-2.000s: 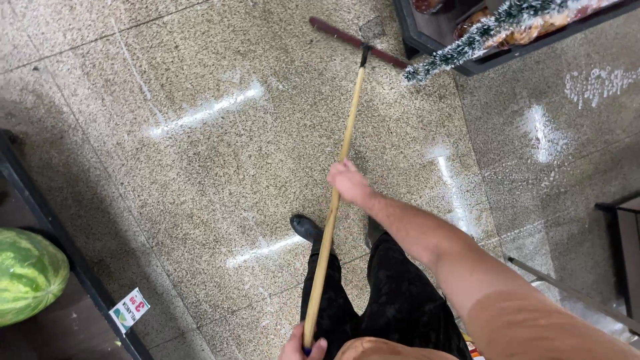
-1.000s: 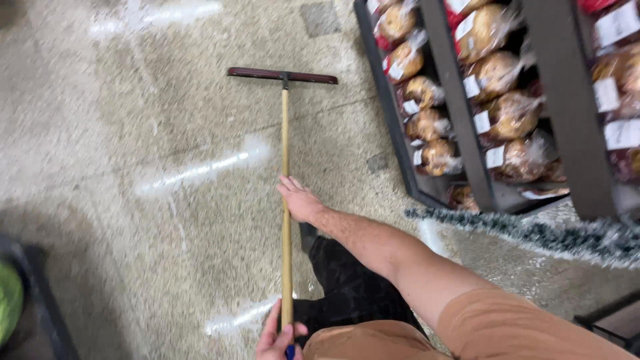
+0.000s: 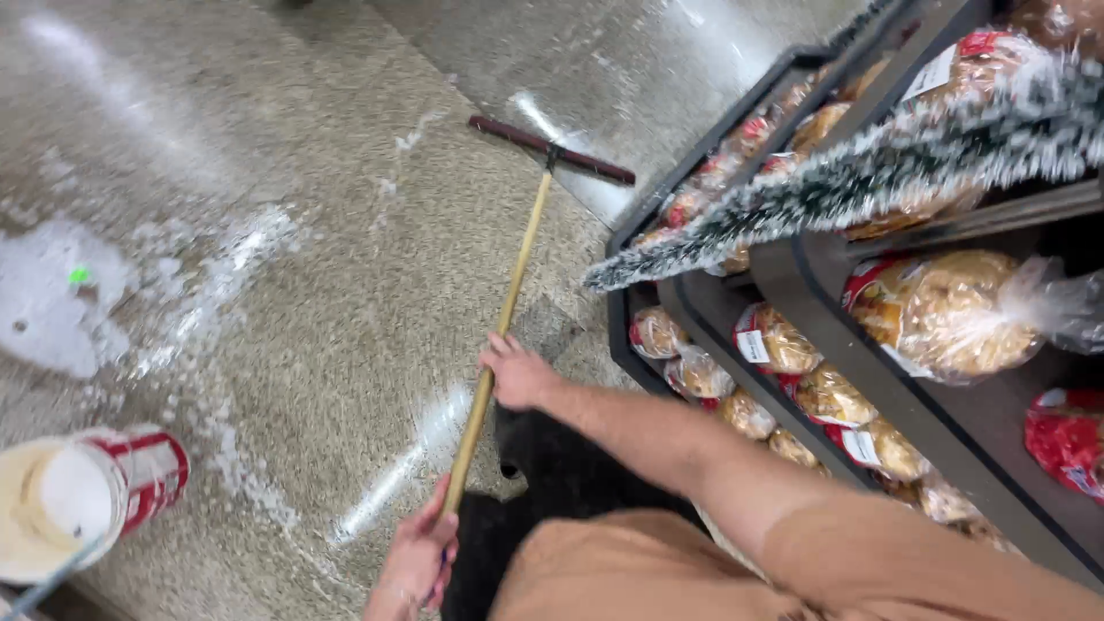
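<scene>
A long wooden-handled floor squeegee (image 3: 517, 267) reaches away from me, its dark red crosswise head (image 3: 552, 152) at the upper middle near the foot of a bread display. My right hand (image 3: 520, 373) grips the handle around its middle. Lower down, near the bottom edge of the view, my left hand (image 3: 420, 552) is closed around the handle's near end. White foam (image 3: 56, 293) with a small green spot lies on the speckled floor at the left. Beneath it stands a white and red bucket (image 3: 142, 479) with whitish contents.
Tiered dark shelves (image 3: 914, 397) with bagged bread (image 3: 944, 306) fill the right side. A green and white tinsel garland (image 3: 828, 185) stretches across them. Wet streaks and scattered suds mark the floor between shelves and bucket.
The view has shifted a lot, with the foam and bucket now in sight and the watermelon gone. Both hands have kept hold of the handle, whose head now lies nearer the bread shelves than one second ago.
</scene>
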